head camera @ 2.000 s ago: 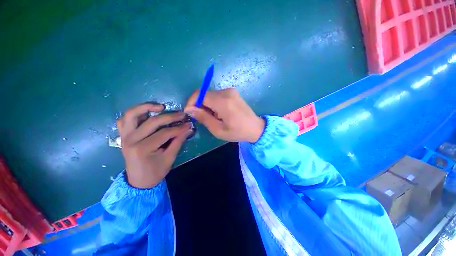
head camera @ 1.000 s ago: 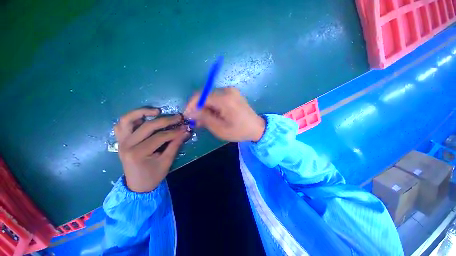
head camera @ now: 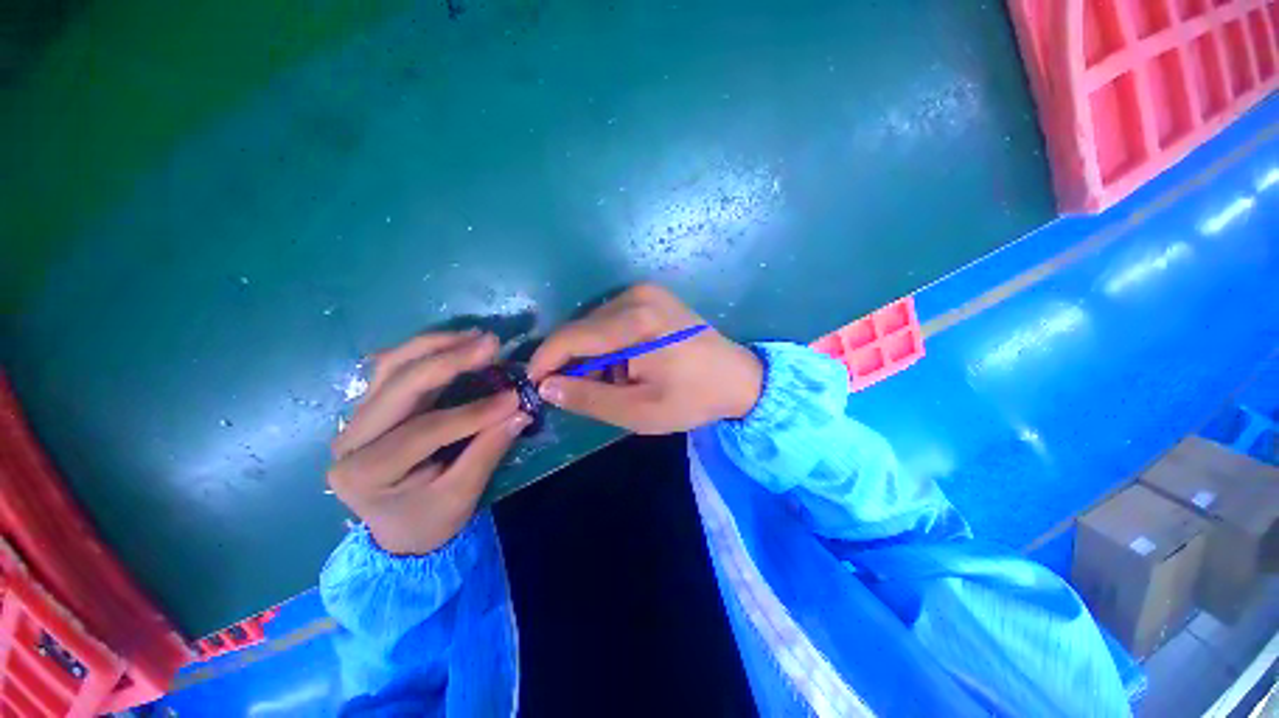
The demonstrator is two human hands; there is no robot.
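Note:
My left hand [head camera: 421,442] pinches a small dark piece with shiny silver parts [head camera: 526,394], perhaps a watch head, in its fingertips. The fingers hide most of it. My right hand [head camera: 652,365] holds a slim bright blue pick [head camera: 631,351] between thumb and fingers. The pick lies low, its far end pointing right over the hand. My right fingertips are at the right side of the dark piece. The pick's working tip is hidden at the fingers. Both hands are just above the green bench [head camera: 463,183], near its front edge.
Pale specks lie on the bench, with a whitish scrap [head camera: 356,382] beside my left hand. Red compartment trays stand at upper right [head camera: 1073,112] and lower left [head camera: 84,589]. A small red tray [head camera: 877,344] is below the bench edge near my right arm. Cardboard boxes [head camera: 1143,561] are at lower right.
The blue pick has swung from steeply upright to nearly flat, pointing right. My right hand has turned with it, and the left hand sits slightly lower and more to the right in view.

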